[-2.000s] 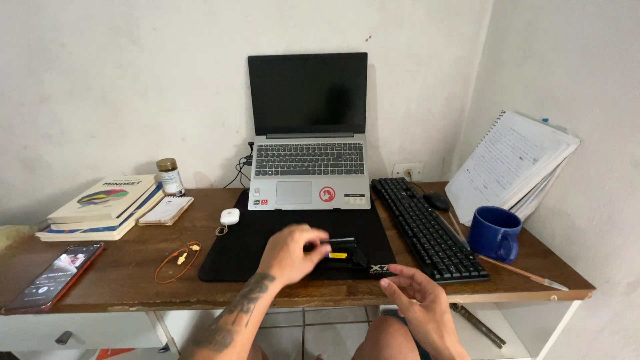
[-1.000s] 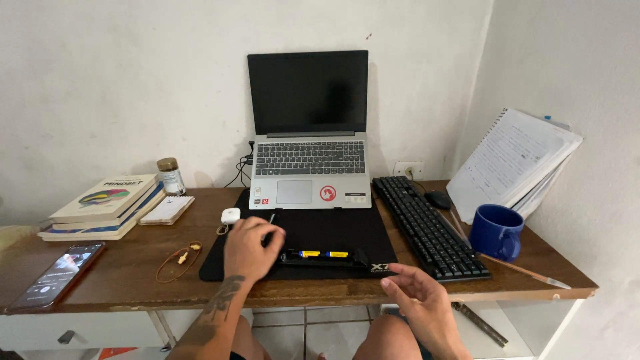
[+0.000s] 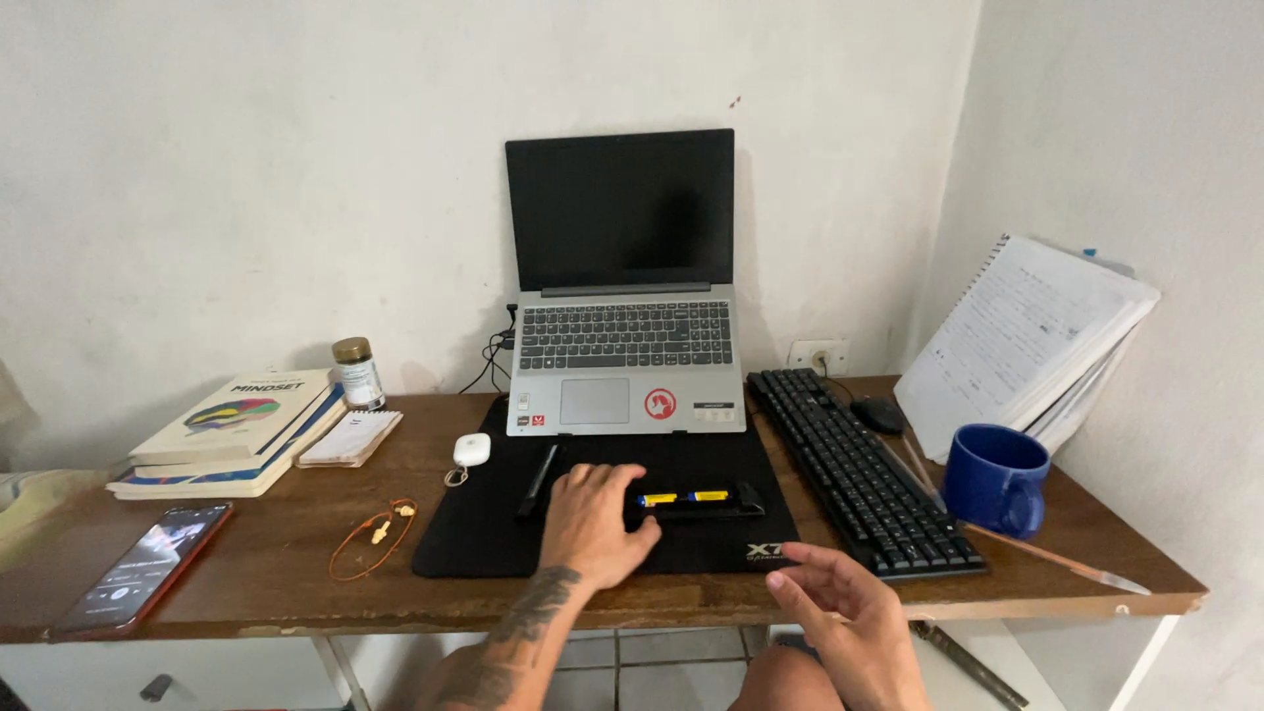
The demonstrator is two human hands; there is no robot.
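Note:
On the black mouse pad (image 3: 464, 543) lies a long black case or device (image 3: 746, 504), its left part hidden behind my left hand (image 3: 597, 518). Two yellow-and-blue batteries (image 3: 708, 496) show end to end along it. My left hand is over its left end, fingers spread and pointing away from me; whether the fingertips touch it I cannot tell. A slim black piece (image 3: 540, 479) lies slanted on the pad just left of that hand. My right hand (image 3: 839, 612) is palm inward at the desk's front edge, near the pad's lower right corner, with fingers apart and nothing in it.
An open laptop (image 3: 627, 360) stands behind the pad. To the right are a black keyboard (image 3: 859, 474), mouse (image 3: 877, 415), blue mug (image 3: 992, 479), pen (image 3: 1062, 558) and spiral notebook (image 3: 1027, 336). At left are books (image 3: 232, 425), a jar (image 3: 357, 373), notepad (image 3: 351, 437), phone (image 3: 148, 568), orange-corded earplugs (image 3: 380, 531) and white earbud case (image 3: 472, 449).
My left hand has moved right from the pad's left part to the case's left end. The slim black piece now lies free on the pad. My right hand has hardly moved.

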